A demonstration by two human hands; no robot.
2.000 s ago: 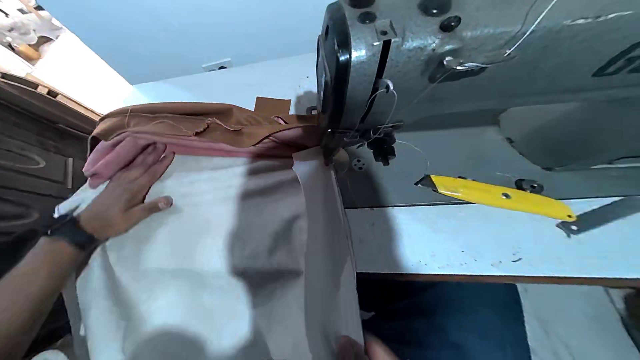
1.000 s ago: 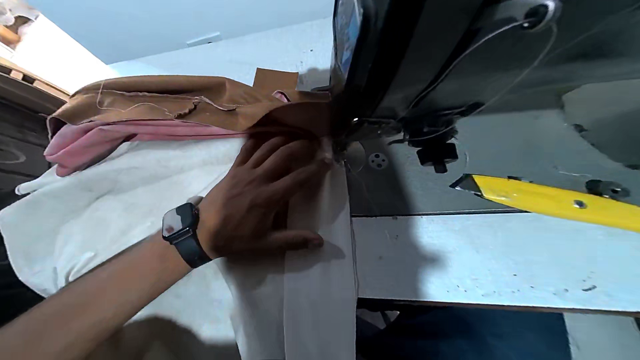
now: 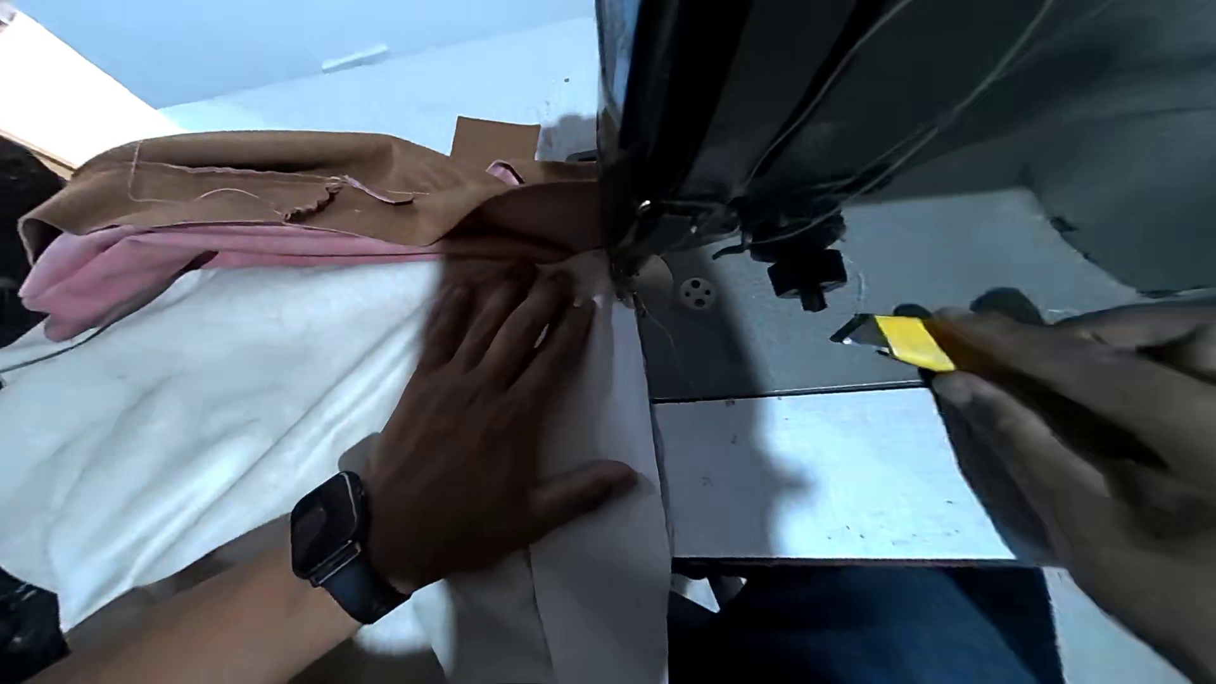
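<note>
My left hand point(image 3: 494, 408), with a smartwatch on the wrist, lies flat with its fingers on the white fabric point(image 3: 190, 399), just left of the presser foot area point(image 3: 632, 280) of a sewing machine point(image 3: 855, 95). Brown fabric point(image 3: 285, 190) and pink fabric point(image 3: 104, 275) are bunched along the far edge of the white cloth. At the right, my right hand point(image 3: 1073, 408) grips a yellow utility knife point(image 3: 912, 342) over the machine bed; its blade end points left and its handle is mostly hidden by the hand. The needle is too dark to make out.
The sewing machine head overhangs the metal bed point(image 3: 807, 351), with loose threads hanging from it. A black knob-like part point(image 3: 807, 275) sits below the head. The white table edge point(image 3: 836, 475) runs along the near side, above my dark-clothed leg point(image 3: 883, 617).
My left hand has moved right across the white fabric, up beside the presser foot. My right hand has come in and taken hold of the yellow utility knife, which lay on the machine bed. The view has moved closer.
</note>
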